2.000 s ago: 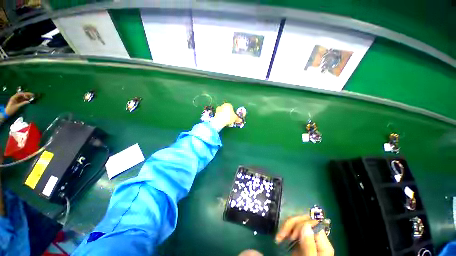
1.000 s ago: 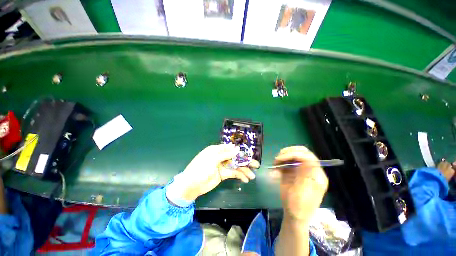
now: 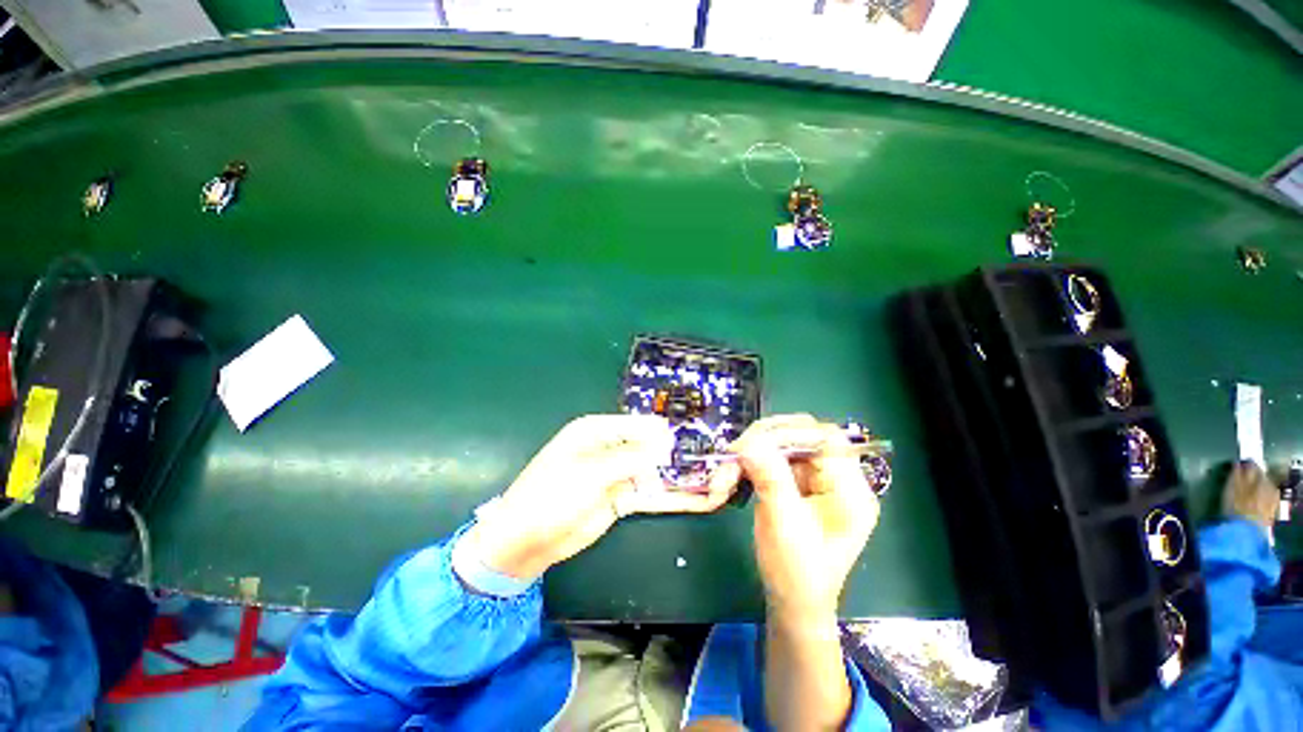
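My left hand [image 3: 579, 479] holds a round electronic module [image 3: 692, 455] by its edge over the near part of the black parts tray [image 3: 755, 383]. A brown and copper part of the module points away from me. My right hand [image 3: 812, 493] is shut on thin metallic tweezers [image 3: 843, 449], held level, their tip at the module's face. Small white bits lie in the tray behind the module. Another module [image 3: 875, 469] is partly hidden behind my right hand. Whether the tweezers grip a bit cannot be told.
A black compartment tray [image 3: 1050, 472] with rings and modules stands at right. Several modules, one with a white tag [image 3: 785, 236], lie along the far bench. A black box [image 3: 100, 393] and white paper slip [image 3: 276, 372] are left. A person's hand [image 3: 1252, 495] shows far right.
My left hand, first reaching to the far modules, came back and now holds a module over the tray. My right hand has moved left, bringing the tweezers to it. The view has shifted.
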